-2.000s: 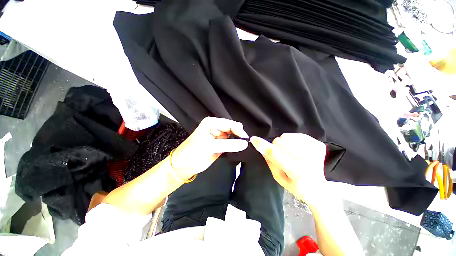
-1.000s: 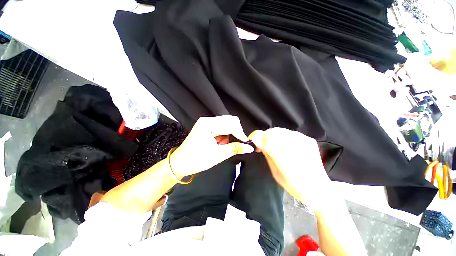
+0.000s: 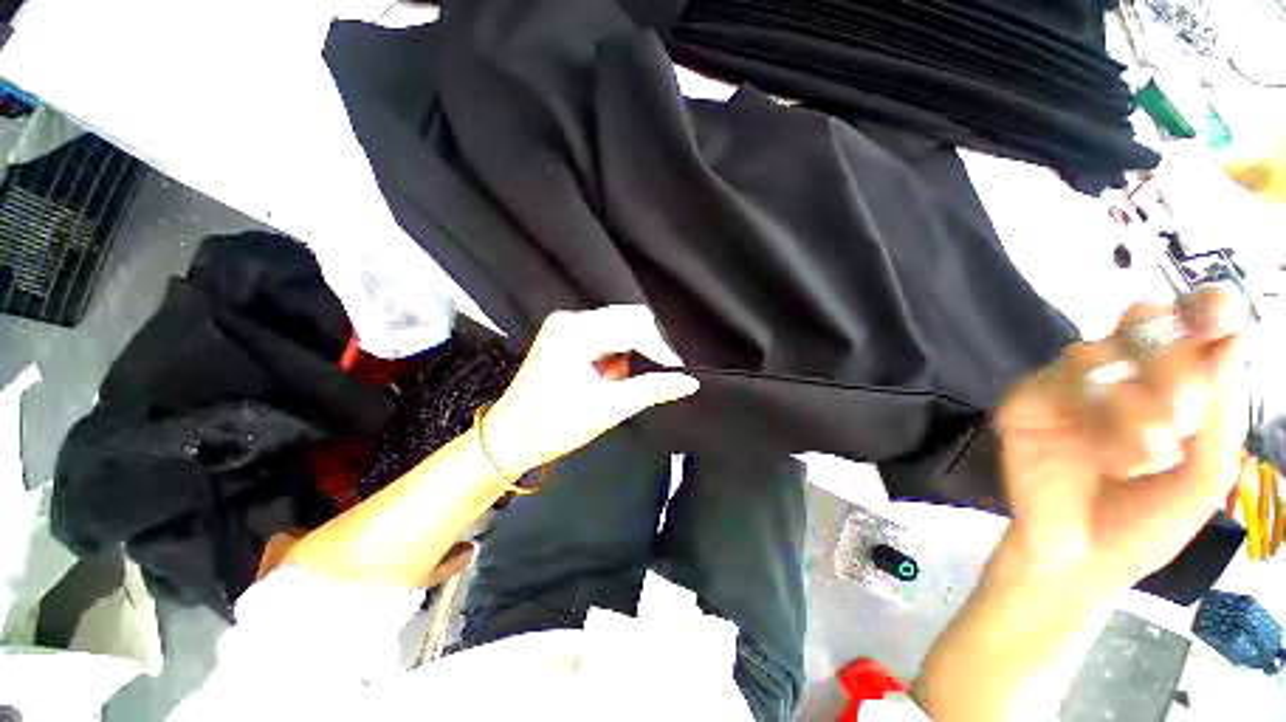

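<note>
The black garment [image 3: 790, 240] is draped over the white table and its near edge hangs toward my lap. My left hand [image 3: 599, 378] pinches the garment's folded edge between thumb and fingers. My right hand [image 3: 1128, 423] is raised at the right, blurred, over the garment's right end. I cannot tell whether it holds a needle or anything else. The garment's edge runs fairly straight from my left fingertips toward the right hand. No needle or thread can be made out.
A stack of black pieces [image 3: 931, 71] lies behind. Orange-handled scissors [image 3: 1258, 505] and a dotted blue pouch [image 3: 1238, 629] are at the right. A black spool [image 3: 894, 561] shows below the table. A dark cloth heap [image 3: 184, 423] and black crate [image 3: 64, 226] are at the left.
My right hand has moved from beside my left fingertips out and up to the right. My left hand still pinches the edge. The small spool below the table has come into view.
</note>
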